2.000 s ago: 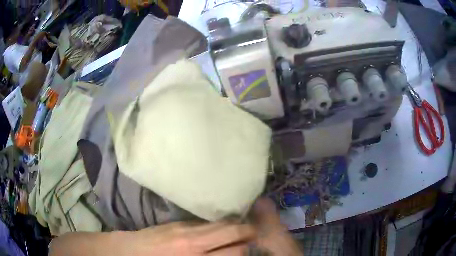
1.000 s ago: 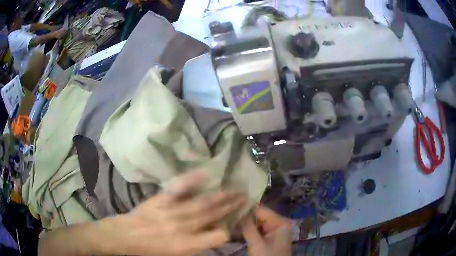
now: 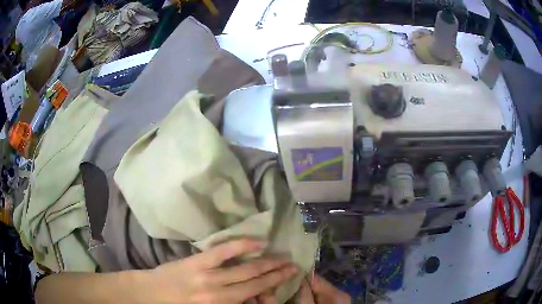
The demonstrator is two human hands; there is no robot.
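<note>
A pale green cloth piece (image 3: 184, 172) lies bunched over grey-brown fabric (image 3: 142, 98), left of the cream overlock machine (image 3: 315, 139). Its right edge is at the machine's needle area, below the purple-green label. My left hand (image 3: 220, 276) lies on the pale green cloth at the bottom centre, fingers spread over it and pressing it. My right hand (image 3: 324, 292) is at the bottom edge, partly cut off, with its fingers at the cloth's lower right edge. The fingertips are partly hidden and blurred.
Red-handled scissors (image 3: 507, 221) lie on the white table right of the machine. A dark round knob (image 3: 431, 264) and trimmings on a blue mat (image 3: 395, 267) are below it. More pale green pieces (image 3: 53, 190) are stacked at the left. A thread cone (image 3: 444, 35) stands behind the machine.
The pale green piece, earlier spread broad, is now folded and lies lower at the needle area. My left hand has moved onto it. The view has shifted, so the machine appears lower and further right.
</note>
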